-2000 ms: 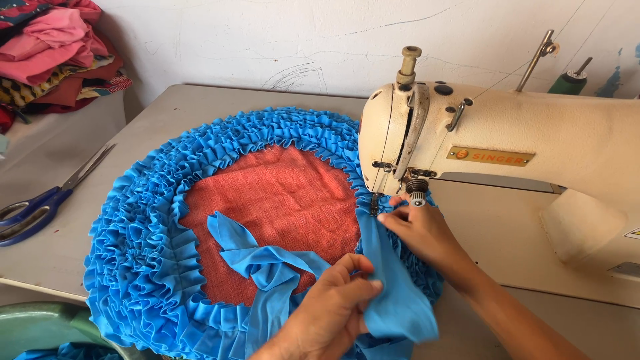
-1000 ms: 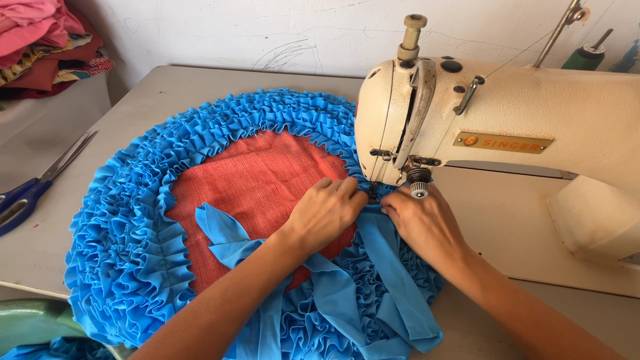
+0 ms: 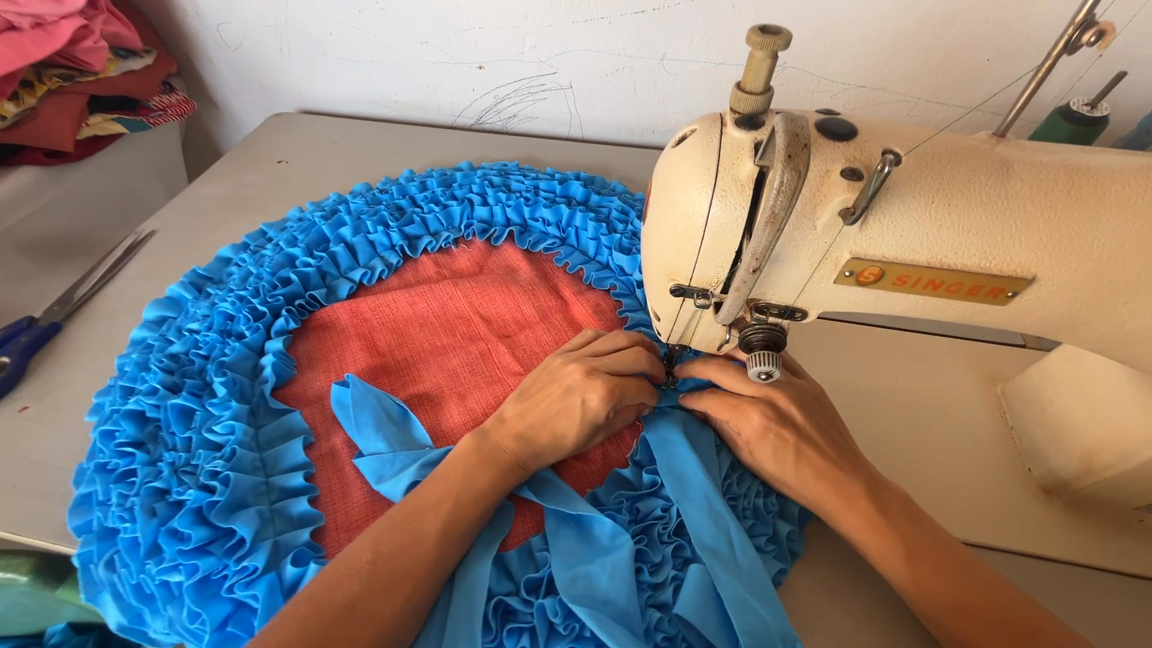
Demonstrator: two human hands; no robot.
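Observation:
A Singer sewing machine [image 3: 927, 225] stands at the right, its presser foot [image 3: 669, 367] down at the blue fabric. Beneath it lies a round red cloth base [image 3: 423, 315] ringed by rows of blue ruffles [image 3: 207, 432]. My left hand [image 3: 580, 396] is just left of the foot, fingertips bent onto the work. My right hand [image 3: 774, 414] is close on the other side, its fingers pinching the blue fabric strip [image 3: 711, 513] by the needle. The strip runs down toward the front, with another loose length [image 3: 382, 423] over the red cloth. The needle's tip is hard to see.
Blue-handled scissors [image 3: 54, 315] lie at the table's left. Folded cloths [image 3: 81, 81] are piled at the upper left. A green basin [image 3: 40, 585] with blue fabric is at the lower left. A green thread spool [image 3: 1071, 121] stands behind the machine, against the wall.
My left hand has moved from the loose strip in front, up to the left side of the presser foot. My right hand has stayed near the foot. The view has shifted somewhat closer.

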